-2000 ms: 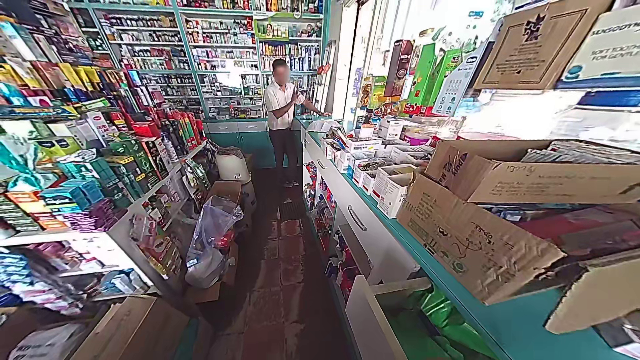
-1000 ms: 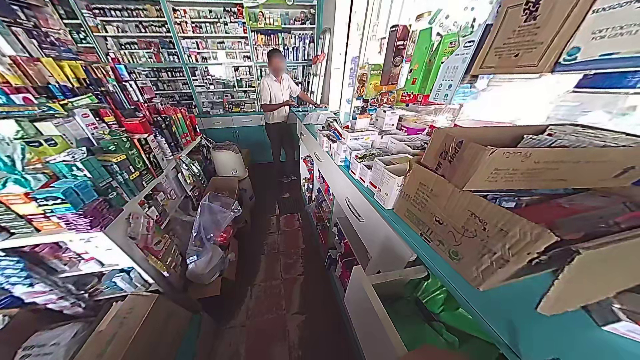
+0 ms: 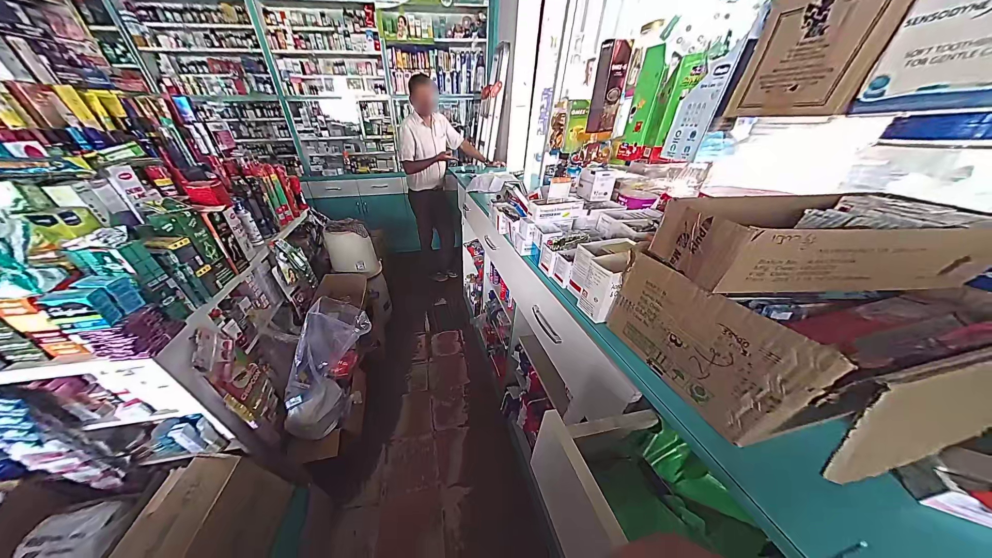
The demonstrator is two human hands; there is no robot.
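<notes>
At the bottom edge, a blurred reddish-brown patch, seemingly part of my right hand, shows in front of the open drawer; its fingers and anything in it are hidden. My left hand is out of view. Green plastic lies in the drawer under the teal counter. On the counter, an open cardboard box holds packets, and a smaller cardboard carton with stacked flat packs rests on it. White medicine cartons line the counter beyond.
A person stands at the aisle's far end, one hand on the counter. Packed shelves line the left. Cardboard boxes and a clear plastic bag stand beside the tiled aisle. The open drawer juts into the aisle.
The far person's raised hand has come down from the chest to about waist height. The reddish-brown patch at the bottom edge was absent two seconds ago and appeared by one second ago.
</notes>
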